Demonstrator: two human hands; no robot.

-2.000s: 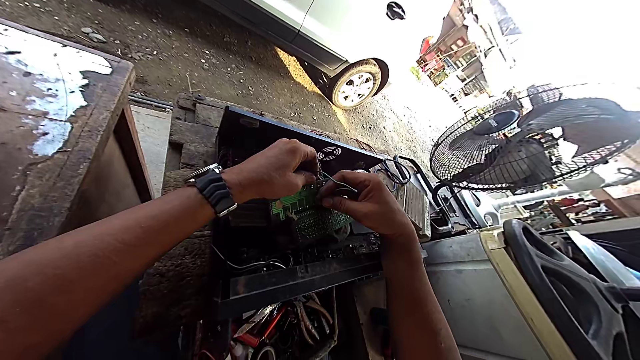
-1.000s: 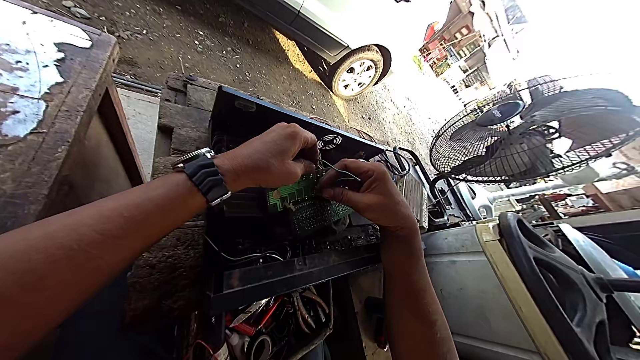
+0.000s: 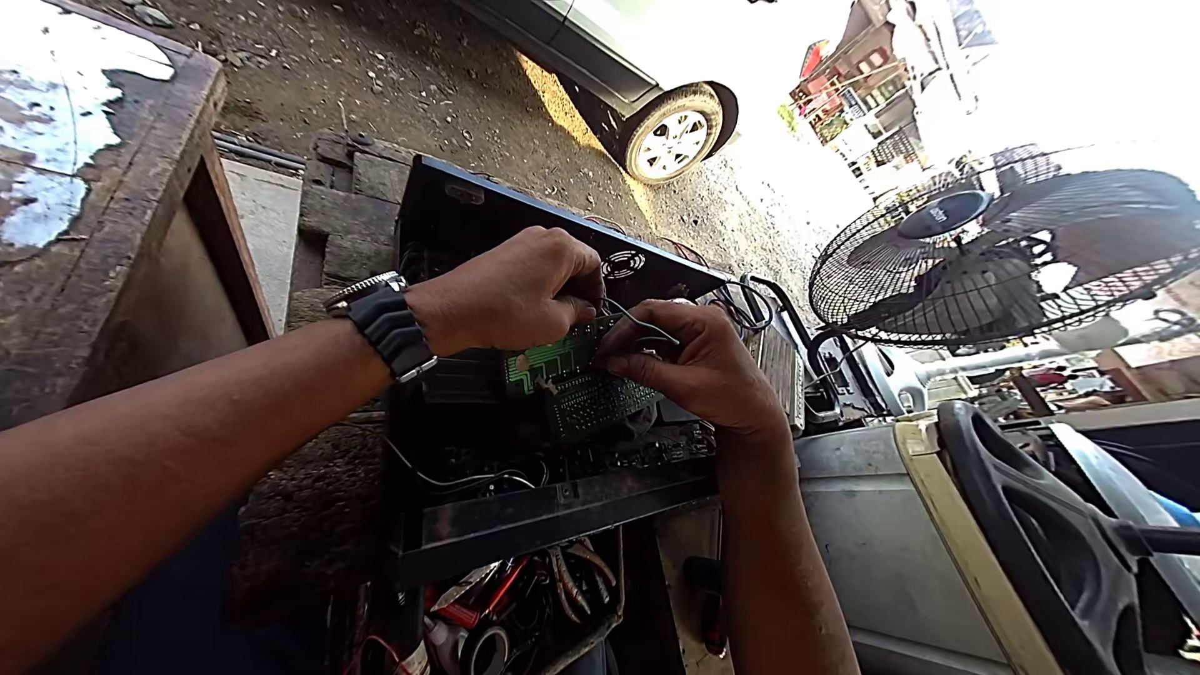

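Note:
A green circuit board [image 3: 553, 364] stands tilted inside a black metal chassis [image 3: 572, 506], with a second, darker board [image 3: 595, 405] against its lower side. My left hand [image 3: 516, 292], a watch on its wrist, bends over the upper edge of the green board with its fingers pinched together; what lies between the fingertips is hidden. My right hand [image 3: 698, 361] pinches at the board's right side, and a thin grey wire [image 3: 642, 323] passes between the two hands and over its fingers. Pale loose wires [image 3: 487, 480] lie in the lower left of the chassis.
The chassis rests on rough wooden planks [image 3: 352, 220]. A worn wooden table [image 3: 141, 178] is at the left. Below the chassis sits a container of pliers [image 3: 567, 581] and other tools. To the right are a black caged fan [image 3: 966, 253] and a steering wheel [image 3: 1041, 525]. A car [image 3: 647, 103] stands beyond.
Both hands stay at the boards with only small shifts of the fingers. The thin wire now lies across the right hand's fingers at a slightly different angle.

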